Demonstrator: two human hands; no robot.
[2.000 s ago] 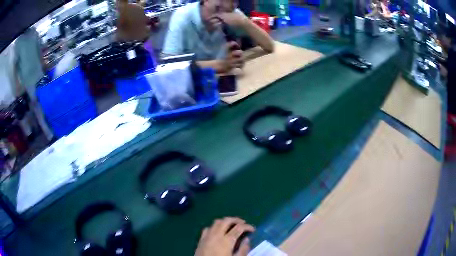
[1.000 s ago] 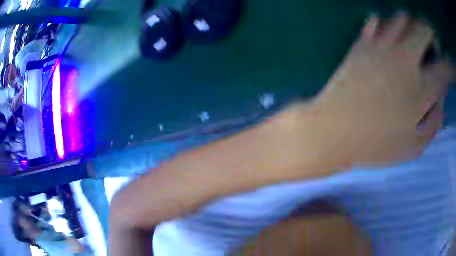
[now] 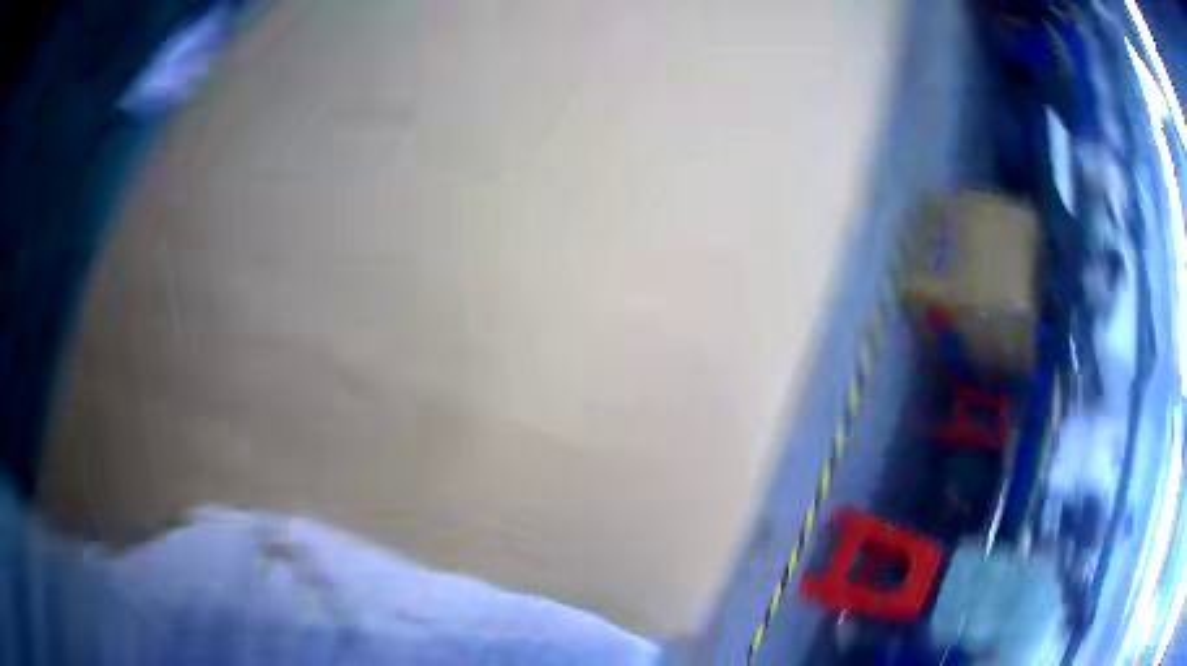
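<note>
A wide cardboard-covered worktop [image 3: 495,286] lies nearest in front of me and fills the middle of the blurred view. Pale bluish-white cloth [image 3: 352,592] covers its near edge at the bottom left. Neither of my hands is in the picture. No headphones can be made out. A dark green strip, perhaps the belt, runs down the left rim, with a small whitish blurred patch [image 3: 182,63] at the top left.
To the right, a grey floor with a yellow-and-black line [image 3: 823,481] runs beside the worktop. Beyond it are a red stool-like object [image 3: 875,565], a cardboard box [image 3: 976,254], a pale green patch [image 3: 1000,601] and blurred clutter.
The view has swung right, away from the belt, the headphones and the pink-violet light. The bare hand and forearm seen a second ago have left the picture.
</note>
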